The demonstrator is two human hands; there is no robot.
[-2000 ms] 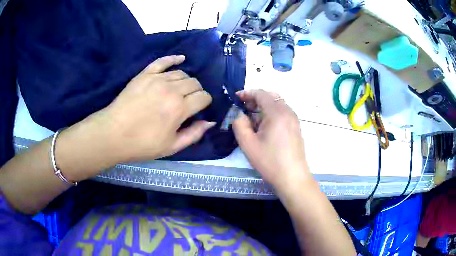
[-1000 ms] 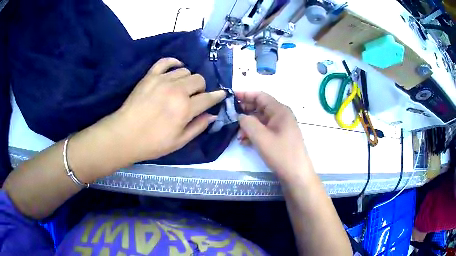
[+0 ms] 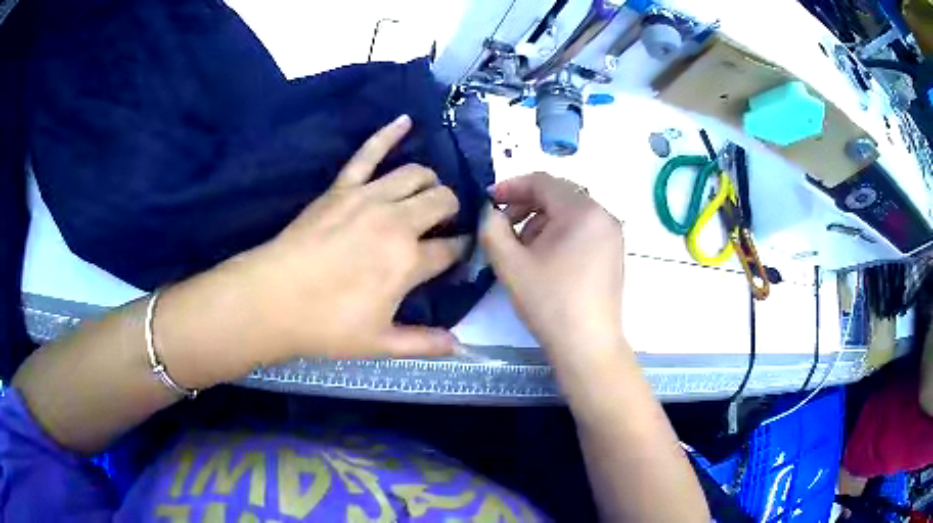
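The dark navy garment panel [image 3: 215, 153] covers the left of the white table and runs under the presser foot [image 3: 453, 99]. My left hand [image 3: 373, 255] lies flat on the cloth, fingers spread, thumb near the front edge. My right hand [image 3: 552, 245] pinches the folded edge [image 3: 485, 209] between thumb and forefinger, right of my left fingertips. A small pale patch of the cloth's inside shows between the hands. The grey-blue cylinder [image 3: 560, 121] stands right of the foot.
Green and yellow snips [image 3: 708, 209] and an orange-brown handled tool [image 3: 753, 268] lie at the right. A mint-green piece [image 3: 784, 113] sits on brown card. The ruler tape [image 3: 409, 376] runs along the front edge. Blue crates [image 3: 793, 460] and a person's red clothing [image 3: 888, 434] show lower right.
My left hand has spread, its thumb moving down toward the front edge and its forefinger reaching up. The pale inside of the cloth is now mostly covered. My right hand still pinches the edge.
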